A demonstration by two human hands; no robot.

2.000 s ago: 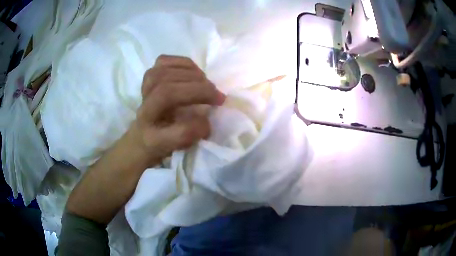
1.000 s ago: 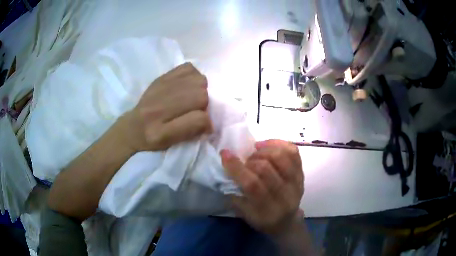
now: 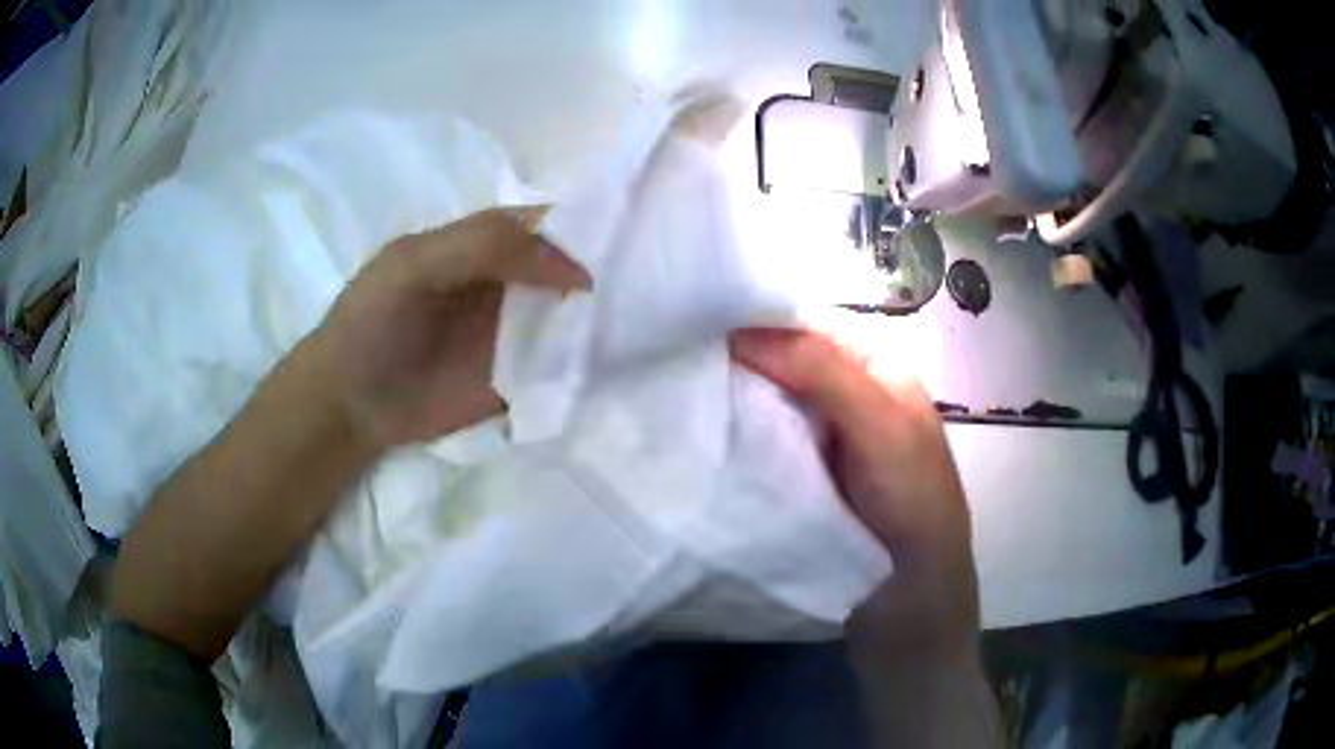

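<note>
A white garment piece [image 3: 644, 424] is spread between my two hands above the front of the table, with its upper part raised toward the machine's bed. My left hand [image 3: 439, 315] grips its left side between thumb and fingers. My right hand [image 3: 879, 439] grips its right side, thumb on top, and the cloth hides some of the fingers. More white cloth [image 3: 191, 322] lies bunched to the left, behind my left forearm.
The sewing machine head [image 3: 996, 117] stands at the upper right, over its metal needle plate [image 3: 879, 256]. A dark round knob [image 3: 968, 285] is beside the plate. Black scissors [image 3: 1171, 439] lie at the right. Heaped cream-white cloth [image 3: 51, 220] is at the far left.
My right hand has come into view since the first frame and holds the cloth. Both hands have moved apart, and the bunched piece is now opened out and raised between them.
</note>
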